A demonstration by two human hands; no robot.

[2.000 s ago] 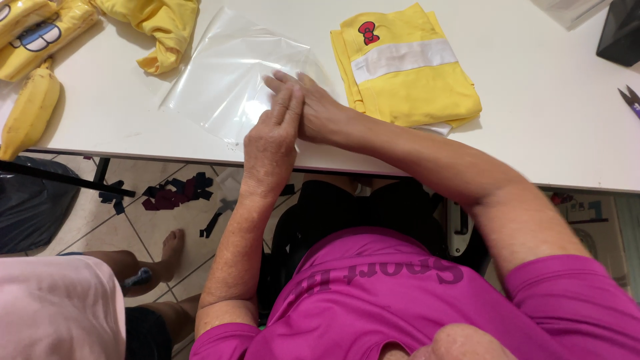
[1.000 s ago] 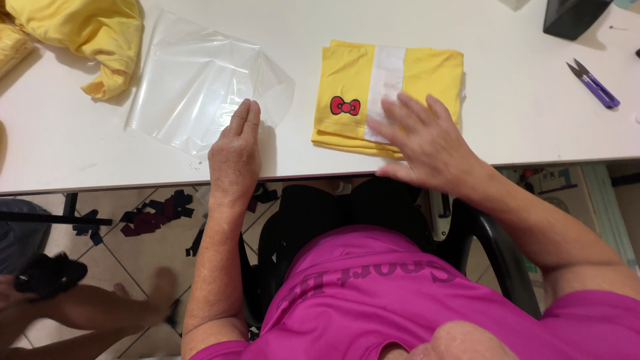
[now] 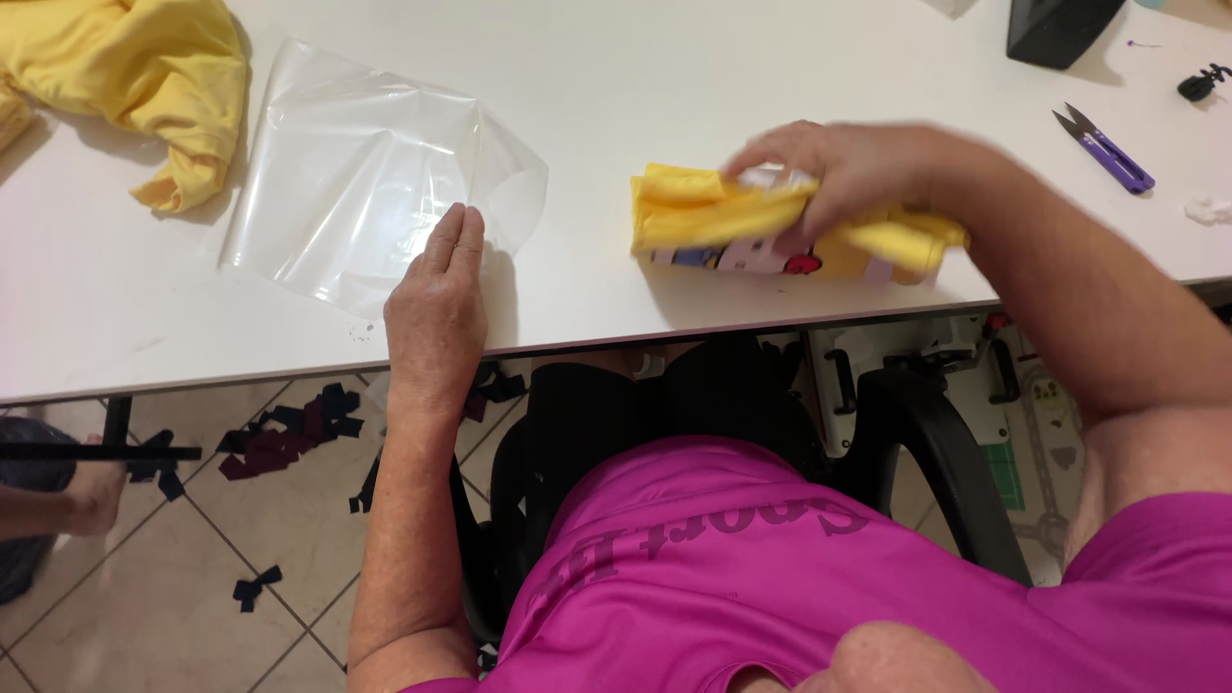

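My left hand [image 3: 438, 303] lies with its fingers together on the lower right part of a clear plastic bag [image 3: 356, 173], which is flat on the table. My right hand [image 3: 847, 178] grips a folded yellow garment [image 3: 693, 212] right of the bag, its fingers around the top edge. The garment is raised and tilted, so a printed figure with a red bow shows on its lower face. Motion blurs the right hand and the cloth, and the thumb is partly hidden.
Purple thread snips [image 3: 1107, 154] lie at the right, near a black holder [image 3: 1059, 29] and a small black clip [image 3: 1203, 85]. Another yellow garment [image 3: 183, 77] is bunched at the upper left. Dark fabric scraps [image 3: 289, 433] lie on the tiled floor. The white table's front edge [image 3: 577, 348] runs below both hands.
First my hands were together over the bag. Then they parted, the right one over the flat folded garment, which had its small bow facing up. Now the right hand has hold of it and has tipped it up.
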